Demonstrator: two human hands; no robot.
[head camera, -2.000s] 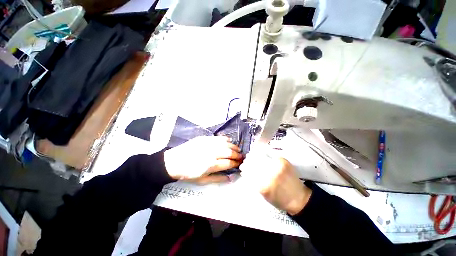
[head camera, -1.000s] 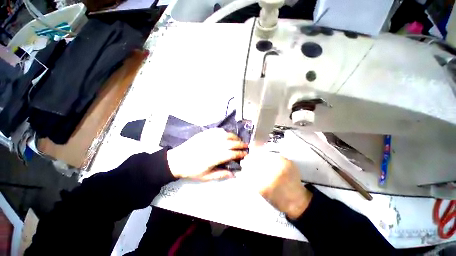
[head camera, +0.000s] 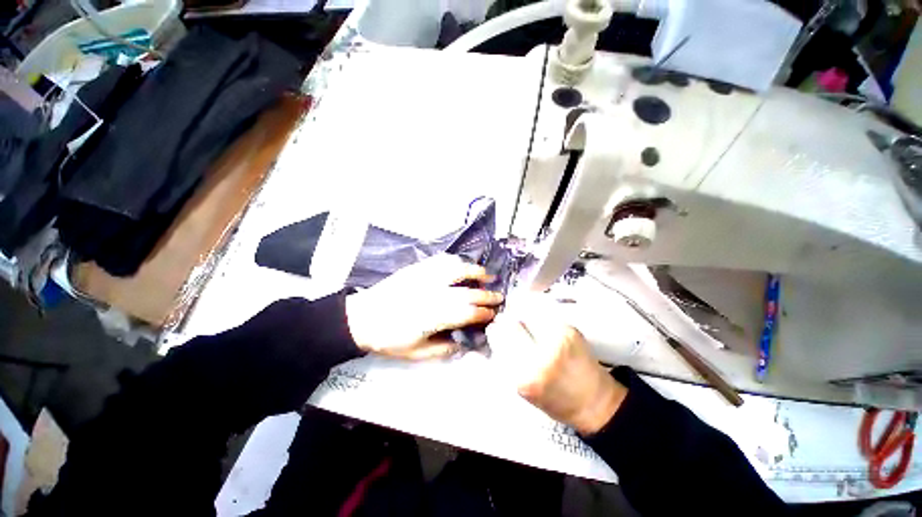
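Note:
A dark purplish cloth piece lies bunched at the needle area of the off-white sewing machine. My left hand lies on the cloth with its fingers bent over it, just left of the needle area. My right hand is closed at the cloth's right edge, below the machine head; glare hides its fingertips and what they pinch. The presser foot and needle are mostly hidden behind the machine head. A small dark tapered cloth piece lies flat on the white table left of the work.
Folded black cloth lies on a brown board at the left. Under the machine arm are thin metal tools, a brownish stick and a blue pen. Red-handled scissors lie at the right table edge. A white bin stands at the top left.
Both hands stay at the needle area. The cloth's upper corner by the needle stands more raised and spread than before. The whole view has shifted slightly.

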